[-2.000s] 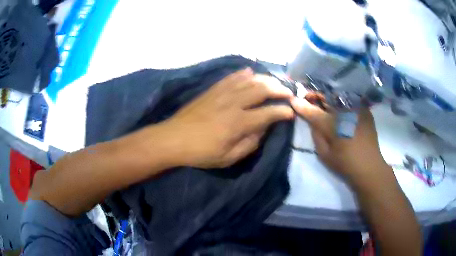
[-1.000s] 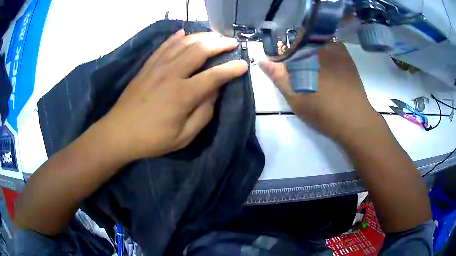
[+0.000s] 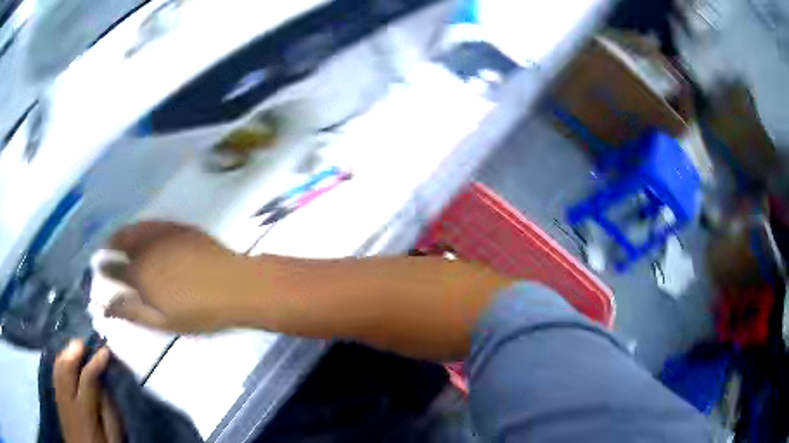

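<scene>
The picture is blurred by motion. The dark garment cloth (image 3: 149, 407) is at the lower left, partly cut off by the frame. My left hand (image 3: 84, 389) lies on it with fingers slightly apart, also partly out of the picture. My right hand (image 3: 169, 275) is above the white table beside the sewing machine, fingers curled. Something white shows at its fingertips, and I cannot tell if it is held. The machine's metal parts (image 3: 39, 307) are blurred at the left edge. Snips with pink and blue handles (image 3: 304, 195) lie on the table beyond my right hand.
A yellow-brown object (image 3: 246, 143) lies behind the snips. A red plastic basket (image 3: 519, 247) stands beyond the table edge (image 3: 381, 229), below my right forearm. A blue stool (image 3: 644, 195) and a brown carton (image 3: 619, 95) are on the grey floor at the right.
The view has swung to the right, so the cloth and left hand are now at the lower left. The basket, stool and floor have come into view. My hands have moved apart.
</scene>
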